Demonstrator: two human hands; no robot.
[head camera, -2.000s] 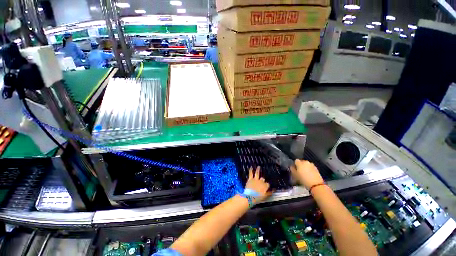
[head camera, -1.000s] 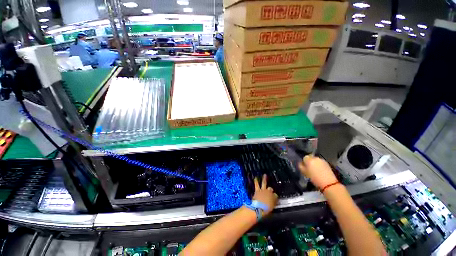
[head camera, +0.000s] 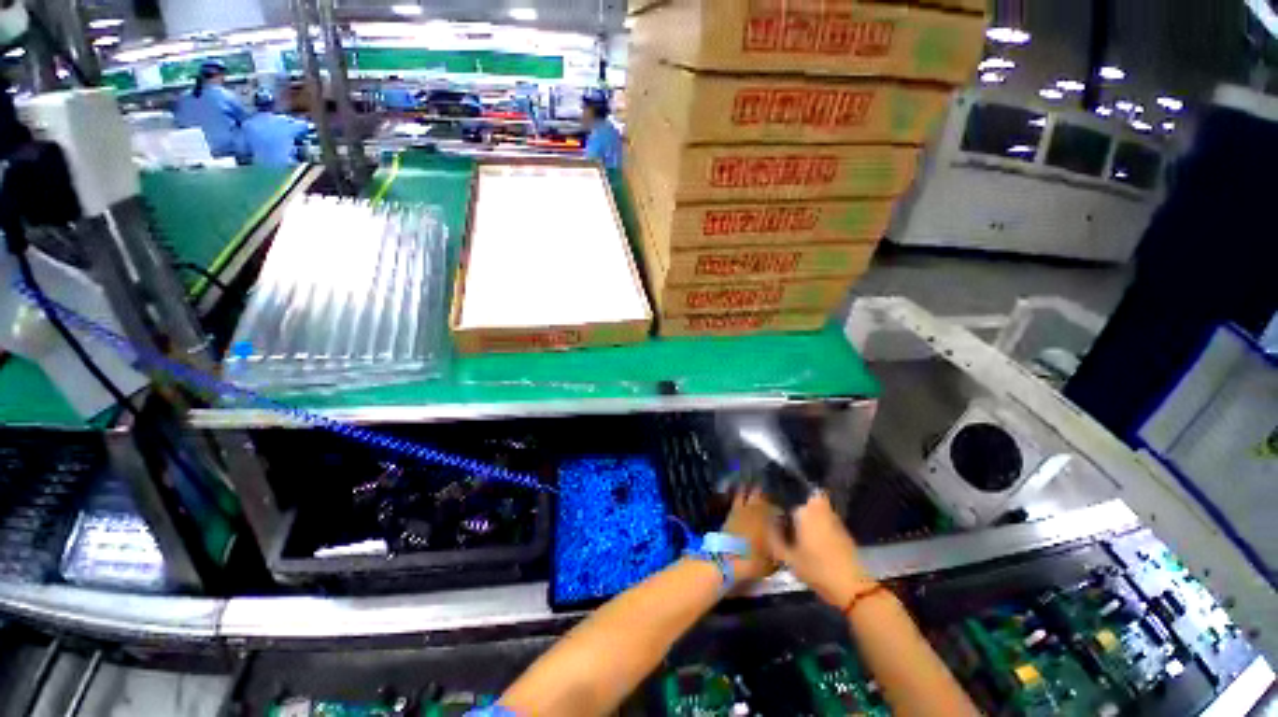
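Note:
My left hand (head camera: 753, 524), with a light blue wrist strap, and my right hand (head camera: 819, 541), with a thin red cord, are close together over the right end of the parts trough. A blurred, shiny clear plastic piece (head camera: 764, 446) extends up from my right hand, which grips its near end. My left fingers are beside it, blurred; their grip cannot be made out. Long black parts (head camera: 687, 469) lie in rows behind and left of my hands, partly hidden. The shallow tray of blue components (head camera: 611, 525) is left of them.
A black bin (head camera: 407, 559) of dark pinned components is further left. The green shelf (head camera: 547, 378) holds clear ribbed tubes (head camera: 344, 287), an open carton (head camera: 470, 336) and stacked cartons (head camera: 785, 168). A blue coiled cord crosses left. Green boards (head camera: 1030, 672) lie along the line below. Workers are behind.
My right hand has moved left and down with the clear piece, beside my left hand. My left hand, spread over the black parts before, now has its fingers drawn in near my right hand.

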